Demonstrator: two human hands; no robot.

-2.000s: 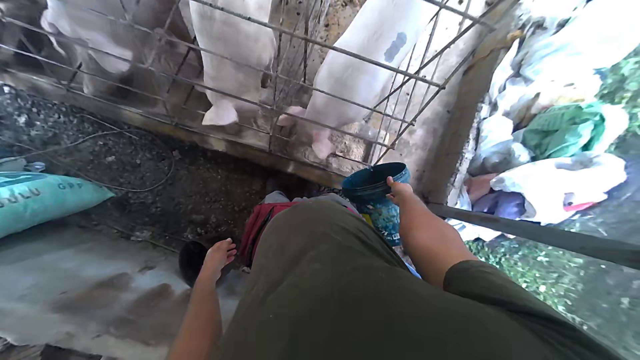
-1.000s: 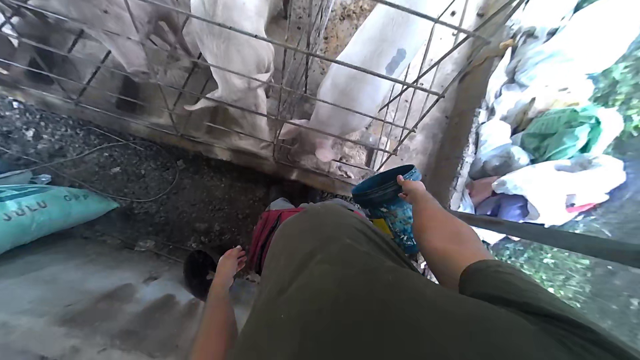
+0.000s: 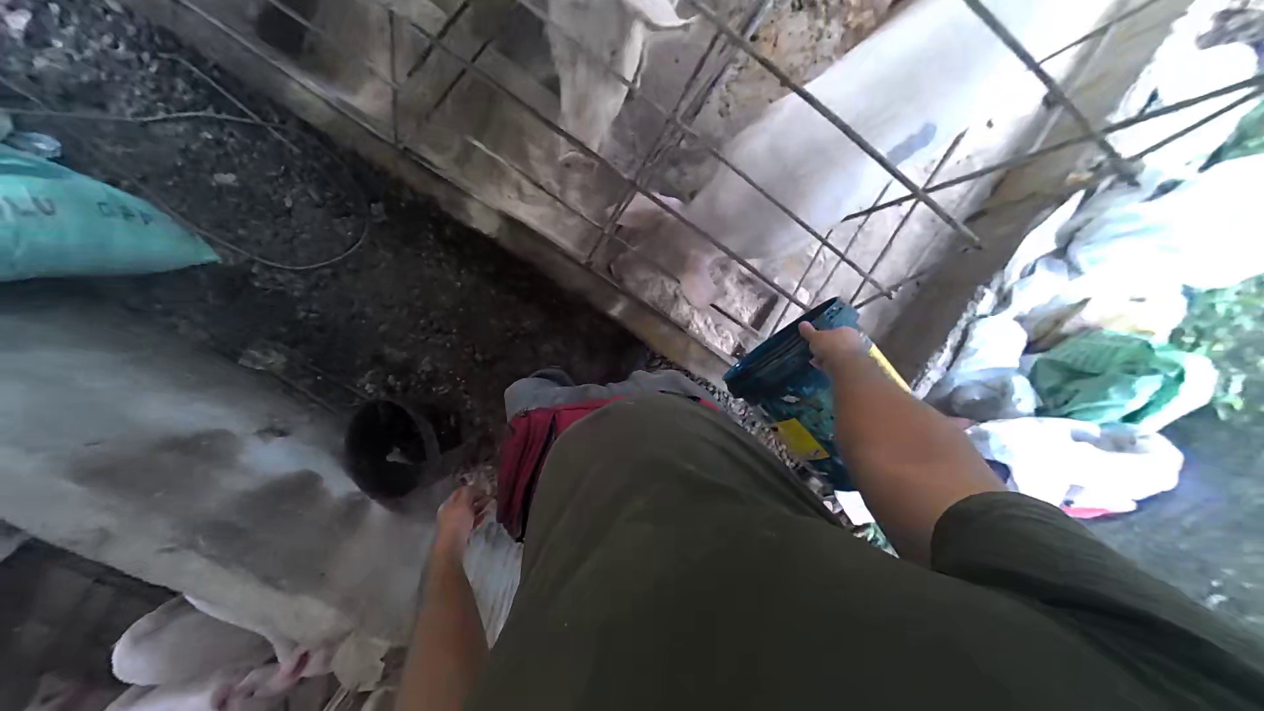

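Observation:
My right hand (image 3: 832,346) grips the rim of a blue plastic bucket (image 3: 805,395), which is tilted and has a yellow patch on its side. The bucket is close to the low wall of a pig pen, under the metal bars. My left hand (image 3: 461,513) hangs beside my red and grey shorts and seems to hold nothing; its fingers are blurred. Just to the left of it stands a dark round container (image 3: 392,449) with a shadowed inside. Behind the bars a white pig (image 3: 790,168) with a dark patch has its head low near the wall.
Metal bars (image 3: 632,183) run above the pen's concrete wall (image 3: 523,247). Another pig (image 3: 592,69) stands inside. A green sack (image 3: 89,222) bearing writing lies at left, near a thin loose cable (image 3: 336,259). More pigs (image 3: 188,642) show at lower left, plastic bags (image 3: 1086,459) at right.
The view has turned strongly, bringing pigs at lower left into sight. My right hand still holds the blue bucket. The pig at the middle has lifted or turned its head from the wall.

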